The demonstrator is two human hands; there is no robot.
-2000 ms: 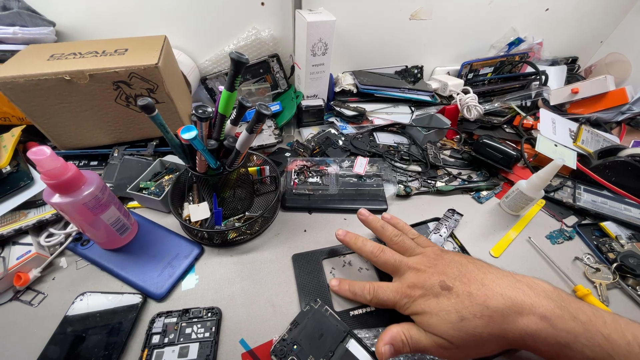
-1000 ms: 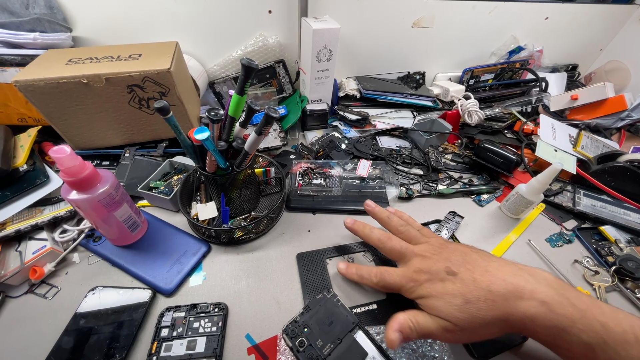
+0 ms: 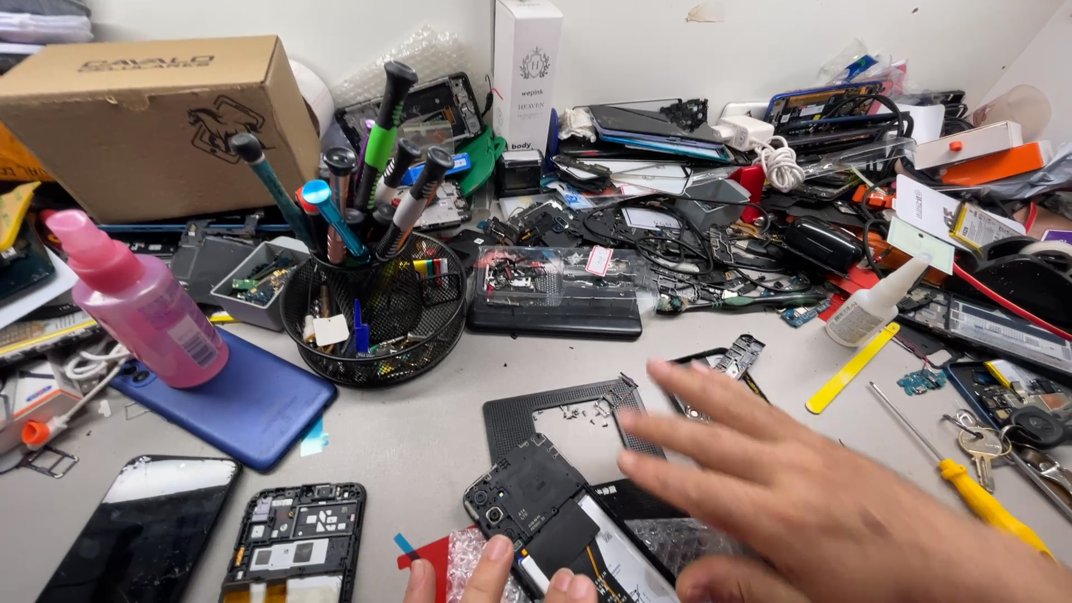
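My right hand (image 3: 779, 477) is raised at the lower right, fingers apart and slightly blurred, with nothing in it. Below the frame's middle, the fingertips of my left hand (image 3: 494, 574) show near the lower edge of an opened phone (image 3: 557, 523); whether they touch it is unclear. That phone lies tilted, its black inner cover and battery showing, over a black textured mat (image 3: 515, 414) whose light window holds several tiny screws (image 3: 578, 412). Bubble wrap (image 3: 465, 557) and a red piece lie beneath it. To the left are a stripped phone frame (image 3: 293, 536) and a dark phone with a cracked screen (image 3: 146, 536).
A black mesh organizer (image 3: 377, 335) holds screwdrivers. A pink spray bottle (image 3: 155, 310) stands on a blue phone (image 3: 251, 402). A yellow-handled screwdriver (image 3: 988, 507), keys (image 3: 981, 444), a yellow strip (image 3: 852, 368) and a white glue bottle (image 3: 871, 306) lie right. Phone parts crowd the back; a cardboard box (image 3: 159, 151) stands left.
My left fingertips have come into view at the bottom. My right hand has moved off the mat's window, baring the tiny screws. The opened phone shows more of its inside.
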